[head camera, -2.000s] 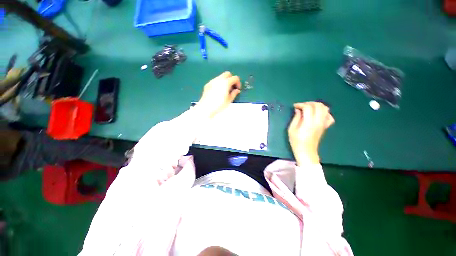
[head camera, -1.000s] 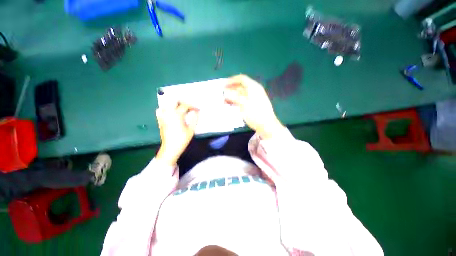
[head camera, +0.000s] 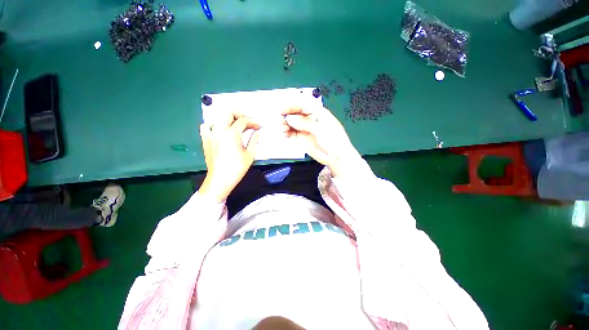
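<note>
A white work board lies at the table's near edge, with dark round dots at its two far corners. My left hand is over the board's left part, fingers bent and thumb near them. My right hand is over its right part, thumb and fingers close together. Small dark specks show at the right fingertips; whether either hand holds a part is too small to tell. A grainy pile of tiny black pieces lies right of the board. A dark, shiny pile of leaded components lies beyond it at left.
A small cluster of pieces lies beyond the board. A clear bag of dark parts, a white disc and blue cutters are at right. A smartphone and red bin are at left. People's legs and red stools show on both sides.
Since two seconds ago, my left hand has come back from beyond the board and my right hand from the black pile; both are now over the board. The view has shifted too.
</note>
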